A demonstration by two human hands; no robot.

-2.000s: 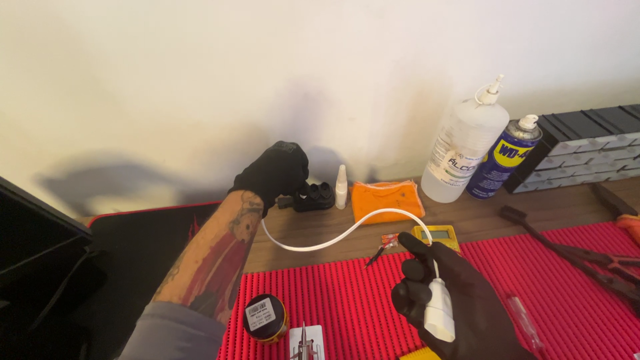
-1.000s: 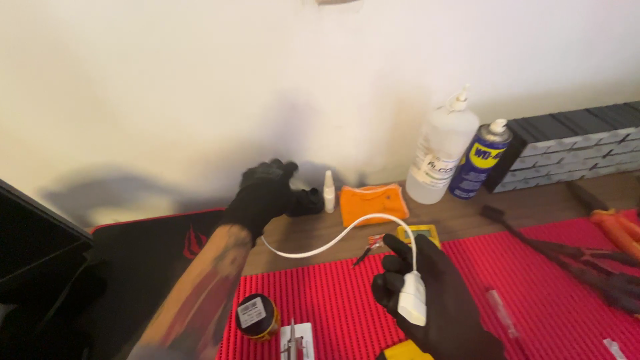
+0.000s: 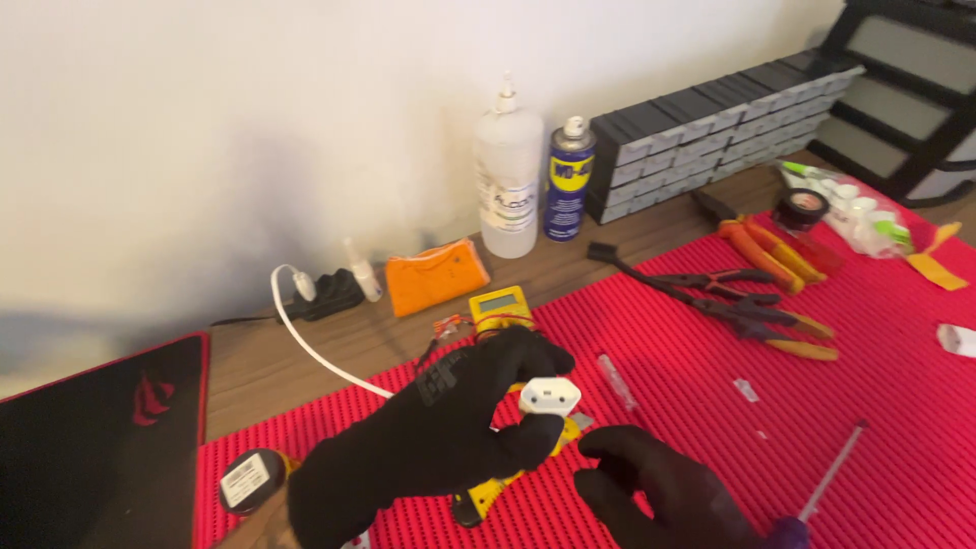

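Observation:
Black gloves cover both of my hands. Between the thumb and fingers of my left hand (image 3: 473, 412) is a white plug socket end (image 3: 549, 396), its two round holes facing up. A white cord (image 3: 320, 358) runs from behind that hand to a white plug (image 3: 304, 286) in a black power strip (image 3: 332, 296) by the wall. My right hand (image 3: 656, 484) is just right of the socket end, fingers curved and apart, holding nothing. Below my left hand lies a yellow utility knife (image 3: 496, 492), and beyond it a yellow multimeter (image 3: 499, 303).
A ribbed red mat (image 3: 671, 381) bears pliers (image 3: 770, 252), a black brush (image 3: 633, 267) and a screwdriver (image 3: 835, 473). Behind stand an alcohol bottle (image 3: 509, 183), a WD-40 can (image 3: 569, 183), an orange cloth (image 3: 435, 277) and a drawer organizer (image 3: 709, 137). A black mouse pad (image 3: 99, 450) lies left.
My left hand has left the power strip, where the white plug now shows, and taken hold of the socket end. My right hand has let go of it. The view has swung right.

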